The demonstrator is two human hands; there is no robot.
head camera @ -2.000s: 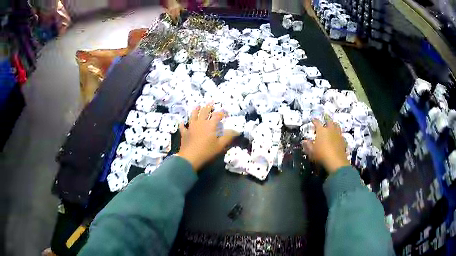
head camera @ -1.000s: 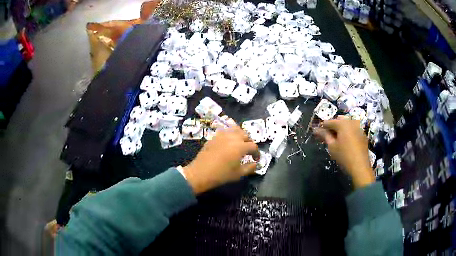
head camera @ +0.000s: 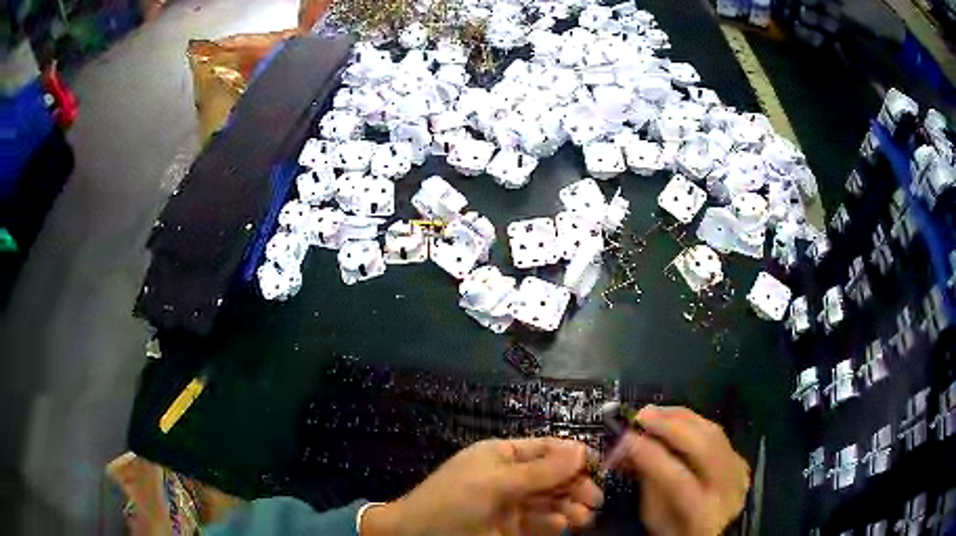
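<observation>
My left hand (head camera: pixel 514 487) is low in the picture, fingers curled and fingertips together beside my right hand; whether it holds anything is unclear. My right hand (head camera: pixel 687 461) pinches a small part (head camera: pixel 618 434), blurred, pale below and dark above. Both hands are over the rows of black inserts (head camera: pixel 440 403). One black insert (head camera: pixel 521 359) lies alone above the rows. Loose white housings (head camera: pixel 540 303) lie beyond, in front of a large white heap (head camera: pixel 566 94). Thin metal strips (head camera: pixel 626 274) lie among the loose housings.
Black foam pads (head camera: pixel 236 199) lie at left over a blue edge. A yellow tool (head camera: pixel 182 405) is at the left bench edge. Dark foam rows (head camera: pixel 865 387) holding white pieces stand at right. A tangled brass cluster (head camera: pixel 419 23) is at the back. A brown sack (head camera: pixel 215 79) is at upper left.
Both hands have moved from the white housings down toward me, over the black rows, and closer together. The right hand now pinches a small part. Several housings and metal strips lie uncovered.
</observation>
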